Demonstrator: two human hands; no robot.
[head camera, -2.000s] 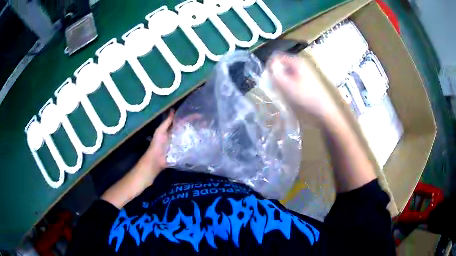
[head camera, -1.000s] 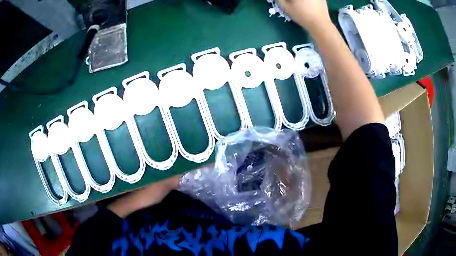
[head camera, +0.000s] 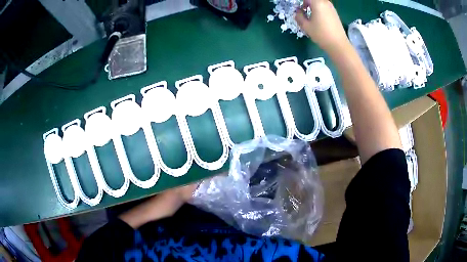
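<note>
A row of white plastic housings (head camera: 226, 82) lies on the green bench, round disc ends away from me and loops toward me. My right hand (head camera: 318, 23) is at the far side, over a small pile of white plastic inserts (head camera: 288, 17), fingertips among them; I cannot tell if it grips any. A clear plastic bag (head camera: 279, 192) is at the near edge, its mouth open upward. My left hand (head camera: 185, 193) is at the bag's left side, its fingers hidden by the bag.
Stacked white housings (head camera: 386, 51) stand at the right of the bench. An open cardboard carton (head camera: 429, 169) is against the near edge at right, white parts inside. A grey metal block (head camera: 128, 56) with a black cable and a black device (head camera: 225, 6) are at the far side.
My right hand has moved from the bag to the far side of the bench, where the small pile now shows. The view has shifted, and the bag sits lower in it.
</note>
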